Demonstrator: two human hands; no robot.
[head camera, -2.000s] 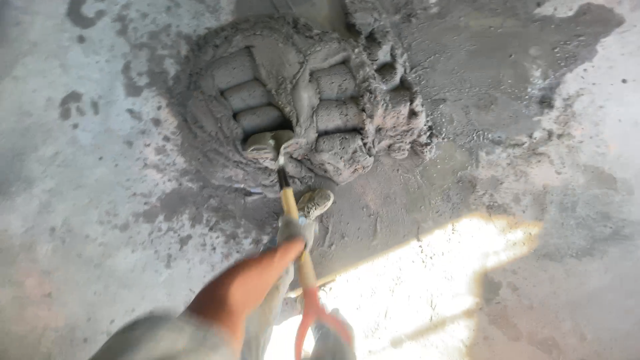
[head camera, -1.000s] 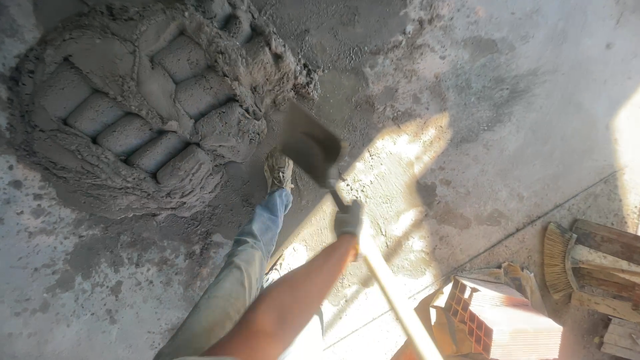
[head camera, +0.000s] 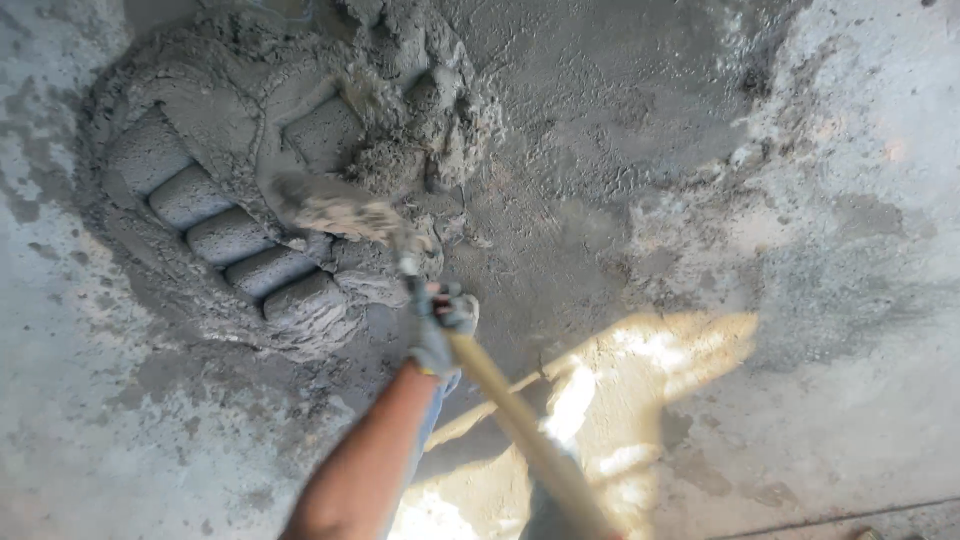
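My left hand (head camera: 435, 337), in a grey work glove, is closed around the lower shaft of a shovel (head camera: 525, 427) with a pale wooden handle. The shovel's blade end is blurred and carries wet mortar (head camera: 337, 210) at the right part of a grey mortar heap (head camera: 217, 97). Rows of rounded grooves mark the heap's surface, left of the blade. The handle runs down to the bottom edge. My right hand is out of view; only a small reddish bit shows at the handle's lower end, too little to identify.
A shoe (head camera: 471, 311) shows partly behind my gloved hand, with a jeans leg beneath my forearm. Wet mortar film covers the concrete floor (head camera: 862, 360) right of the heap. A sunlit patch (head camera: 675, 352) lies at lower right, and a floor joint (head camera: 832, 519) crosses the bottom right corner.
The shovel blade has moved from above the floor beside the heap onto the heap, and now bears mortar. The view has shifted, leaving the hollow brick and brush out of frame.
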